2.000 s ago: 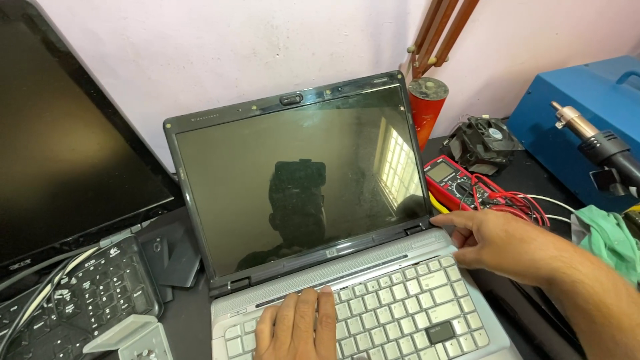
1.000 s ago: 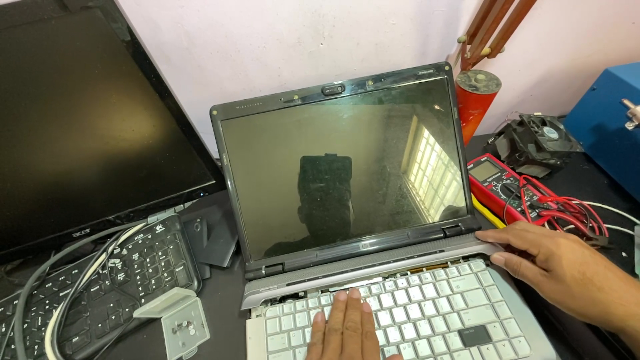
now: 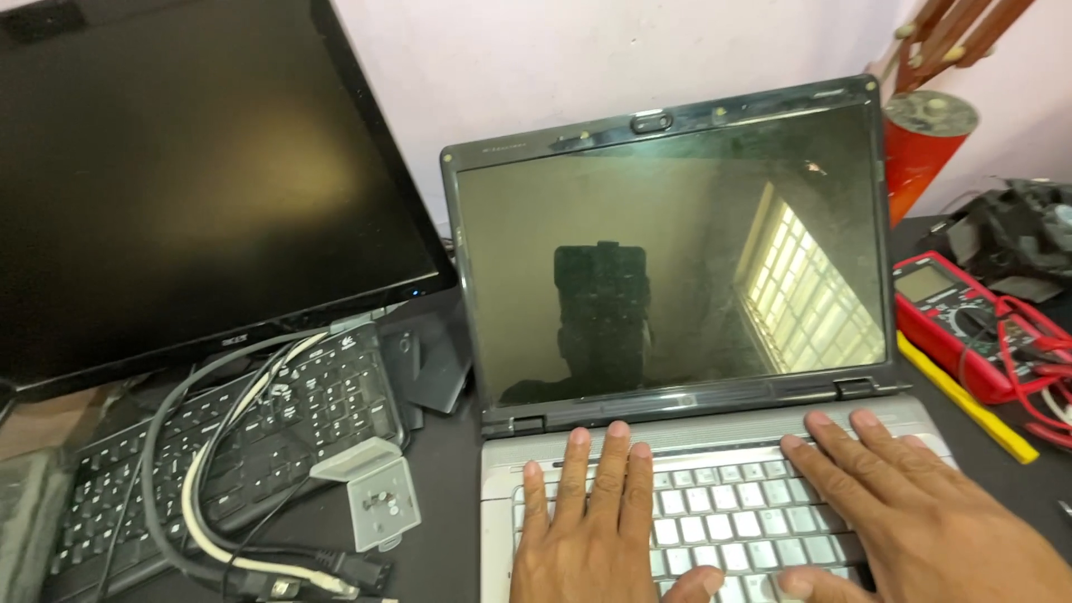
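An HP laptop stands with its dark, glossy screen point(image 3: 678, 268) raised, reflecting a window and a figure. My left hand point(image 3: 590, 519) lies flat on the left part of the silver keyboard point(image 3: 724, 528), fingers spread, fingertips at the grey strip point(image 3: 712, 440) above the keys. On the right side my right hand point(image 3: 913, 494) rests with its fingertips on that same strip and its thumb over the keys. The strip lies along the keyboard's upper edge, below the screen hinges. Neither hand grasps anything.
Left of the laptop are an Acer monitor point(image 3: 209, 167), a black keyboard point(image 3: 352, 402), loose cables point(image 3: 188, 486) and a small plastic box point(image 3: 381, 502) of screws. To the right lie a red multimeter point(image 3: 955, 327), a yellow tool point(image 3: 971, 402) and a black fan assembly point(image 3: 1005, 234).
The strip, raised with a gap beneath it one second ago, now sits down against the keyboard's upper edge. My right hand has moved from the hinge corner onto the strip and keys.
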